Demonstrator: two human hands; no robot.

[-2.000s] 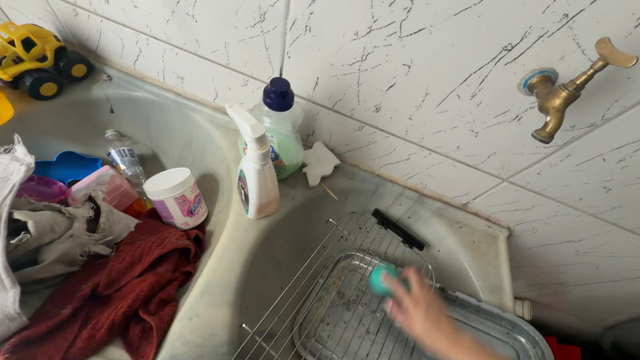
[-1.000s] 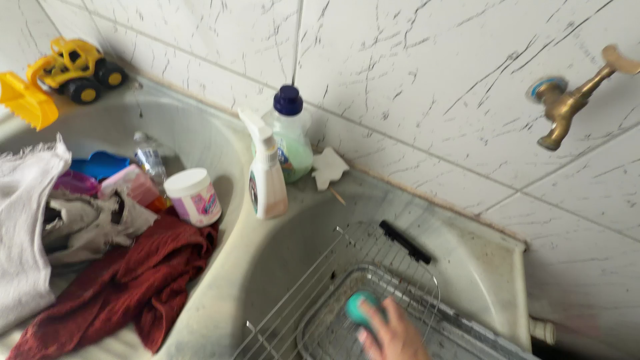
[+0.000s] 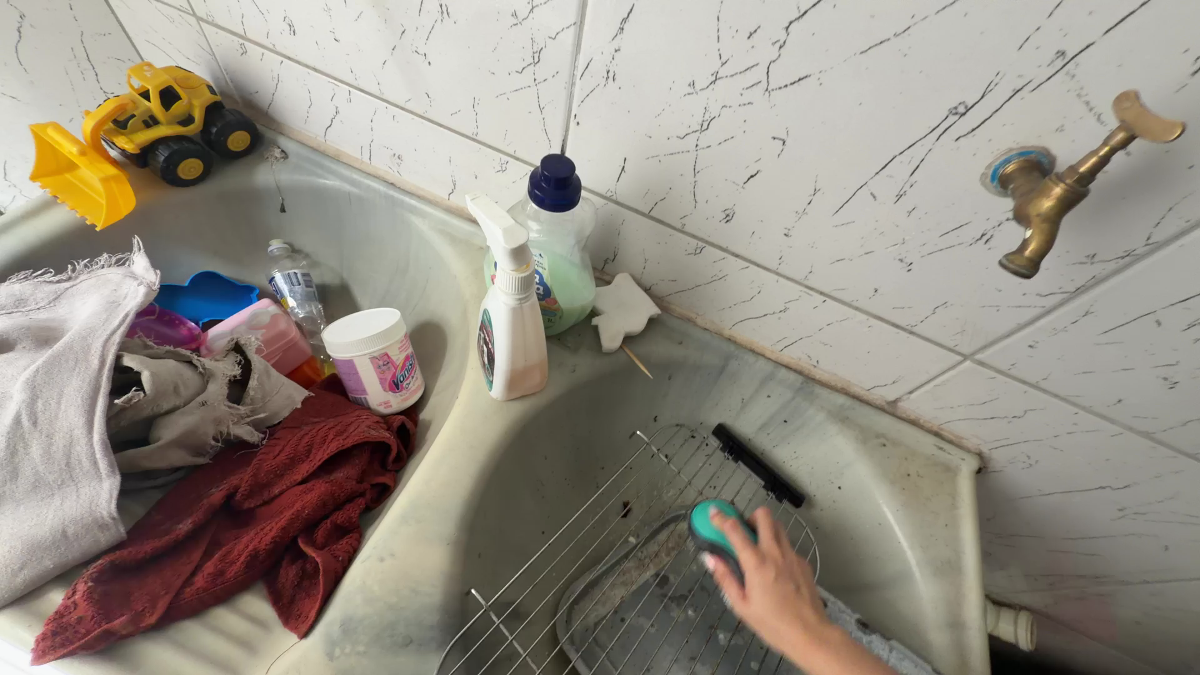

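Note:
My right hand (image 3: 771,574) grips a teal and dark hand-held scrubber (image 3: 720,532), probably a brush, with fingers curled over its top. It is over the far end of a wire rack (image 3: 553,525) lying in the right basin. Beneath the rack, a grey rectangular tray or pan (image 3: 647,609) with dark grime shows through the wires. A black bar (image 3: 757,465), perhaps a handle, lies along the rack's far edge. The bristles or underside of the scrubber are hidden. My left hand is out of frame.
Between the basins stand a white spray bottle (image 3: 514,319) and a blue-capped bottle (image 3: 565,244). The left basin holds a Vanish tub (image 3: 377,361), a dark red cloth (image 3: 244,506) and grey cloths (image 3: 66,403). A brass tap (image 3: 1045,206) juts from the wall; a toy loader (image 3: 159,131) sits back left.
My right hand, with the scrubber, has moved from over the tray's interior to near its far edge, closer to the black bar. The view has shifted.

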